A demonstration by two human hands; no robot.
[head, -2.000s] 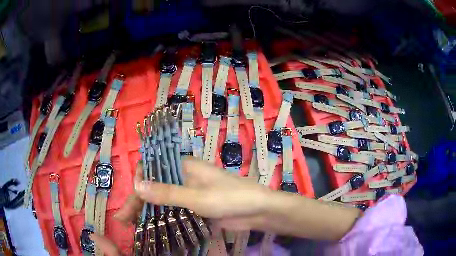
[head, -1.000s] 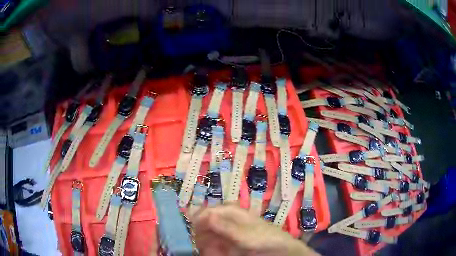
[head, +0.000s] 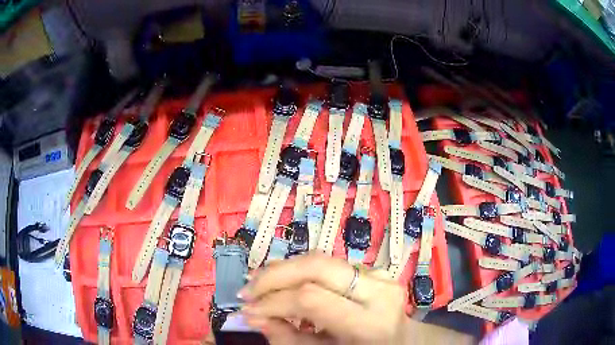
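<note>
My right hand (head: 327, 296), with a ring on one finger, is at the bottom middle. Its fingertips hold the right side of a bundle of watches (head: 230, 273). The bundle shows blue-grey buckle-side straps with metal buckles at the top; its lower part is cut off by the picture's edge. My left hand is not seen. Behind and beside lies a red-orange compartment tray (head: 236, 128) with smartwatches with cream and blue-grey straps. One smartwatch (head: 181, 241) left of the bundle has a bright, lit face.
A second red-orange tray (head: 465, 259) at the right is covered with crossing watches. At the left are a white paper sheet (head: 40, 290), a black coiled cable (head: 34, 242) and a grey device with a blue display (head: 52, 156). Blue bins (head: 276, 30) and a thin white cable stand behind.
The bundle, first fanned with many cases showing, now appears as a flat strap stack, lower in view. My left hand, partly seen earlier, is out of view. The camera view has shifted.
</note>
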